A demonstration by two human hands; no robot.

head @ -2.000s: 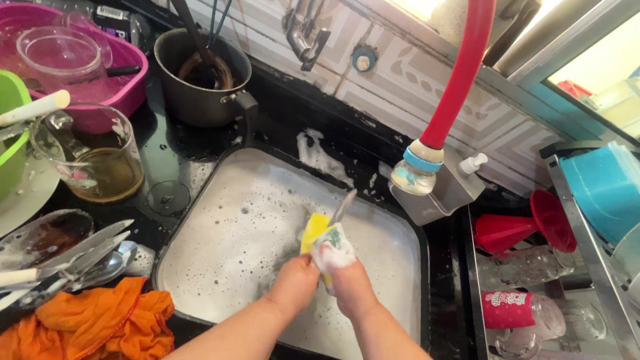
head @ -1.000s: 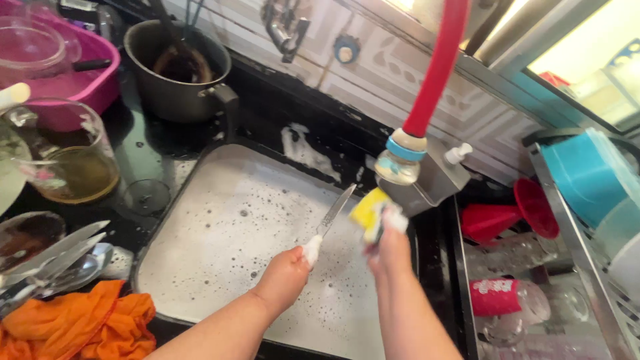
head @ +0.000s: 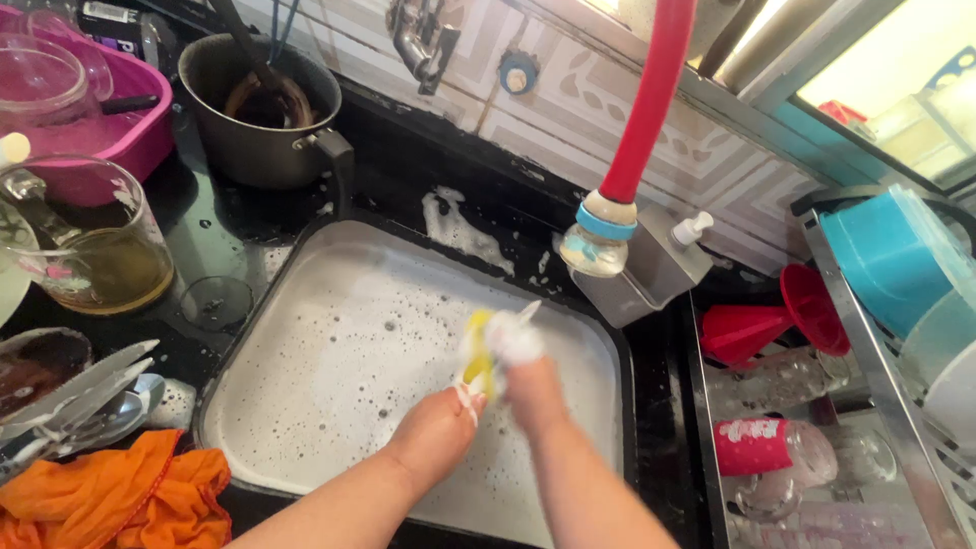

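Note:
Over the foam-covered sink [head: 328, 381], my left hand [head: 438, 431] is closed at the knife's handle end, which is mostly hidden by fingers and foam. My right hand [head: 530, 374], blurred and coated in suds, presses a yellow sponge [head: 479, 347] around the blade. Only the tip of the knife [head: 530, 309] shows past the fingers. Above and to the right hangs a red faucet hose [head: 648, 107] with a clear, blue-ringed nozzle.
Left of the sink are a dark saucepan [head: 255, 152], a glass mug [head: 114, 267] of brownish liquid, soapy knives [head: 84, 389] and an orange cloth [head: 114, 496]. A soap dispenser [head: 648, 267] stands behind the sink's right corner. A metal rack [head: 884, 381] holds glassware and a red funnel [head: 747, 332].
One second ago the knife's blade was bare and the sponge was apart from it in my right hand. Now both hands are together, with the sponge around the blade.

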